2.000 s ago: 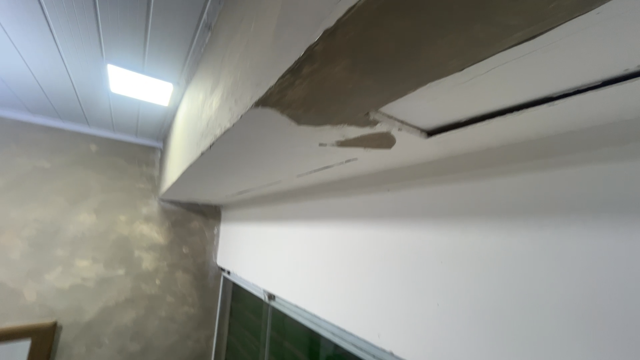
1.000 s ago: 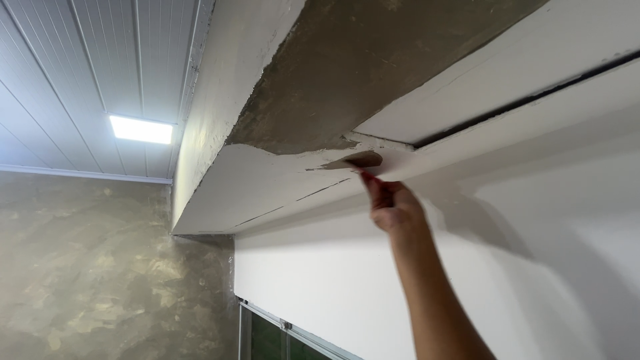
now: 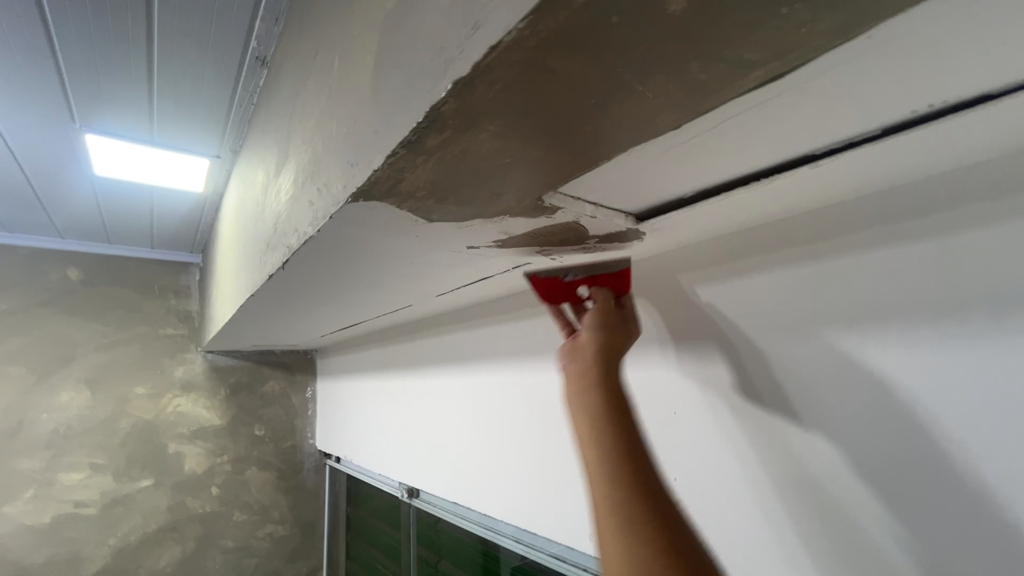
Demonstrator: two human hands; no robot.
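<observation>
My right hand (image 3: 600, 332) is raised and grips a red plastic putty spreader (image 3: 582, 283) with a straight grey edge turned upward. The spreader is just below the white underside of the beam (image 3: 320, 280); whether its edge touches the surface I cannot tell. Above it lies a small smeared patch of grey-brown compound (image 3: 552, 235). Beyond that, a wide grey-brown coat (image 3: 528, 136) covers part of the underside and ends in an uneven border. My left hand is not in view.
A dark slot (image 3: 832, 150) runs along the underside at the right. Sliding glass panels in a metal frame (image 3: 464, 516) stand below the white wall (image 3: 448, 400). A lit ceiling panel (image 3: 148, 162) and a mottled grey wall (image 3: 144, 416) are at the left.
My right hand came into view after the oldest frame. Since one second ago it has moved off the small patch, showing the red spreader. The patch now reaches further right, toward the slot's end.
</observation>
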